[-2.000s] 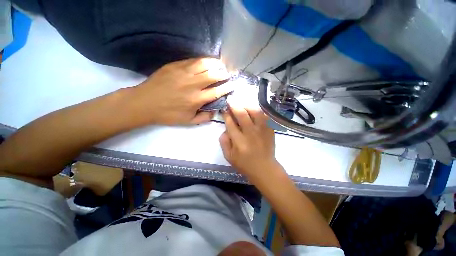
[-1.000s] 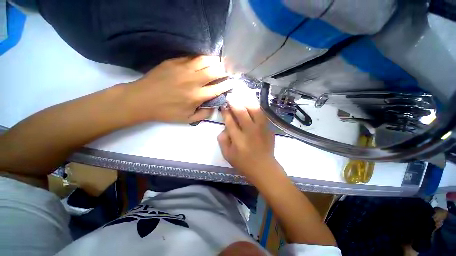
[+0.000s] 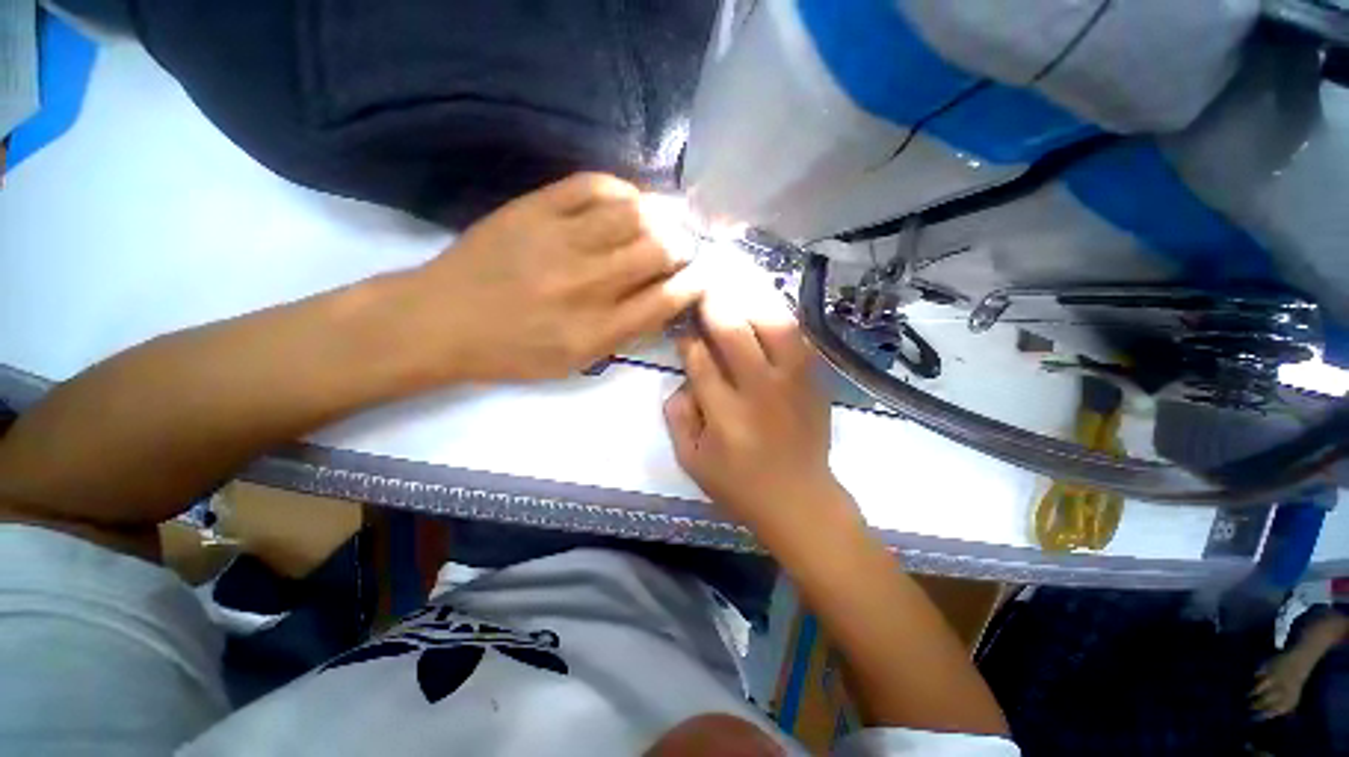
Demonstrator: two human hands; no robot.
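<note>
A dark garment lies on the white table, left of the sewing machine head. My left hand lies at the garment's near edge, fingers bent, its fingertips close to the lit needle area. My right hand meets it from the near side, fingertips under the bright lamp. The hands seem to pinch a dark cloth edge between them, mostly hidden by the fingers. The needle and presser foot are lost in glare and behind the machine head.
Yellow-handled scissors lie on the table at the right. A small black looped tool lies right of the needle area. A curved metal bar crosses right of my right hand. The table's ruler-marked edge runs in front. Part of another person shows lower right.
My left hand's fingers have bent and drawn together, and the dark folded strip seen between the hands is now mostly covered. The machine head appears shifted right in the view.
</note>
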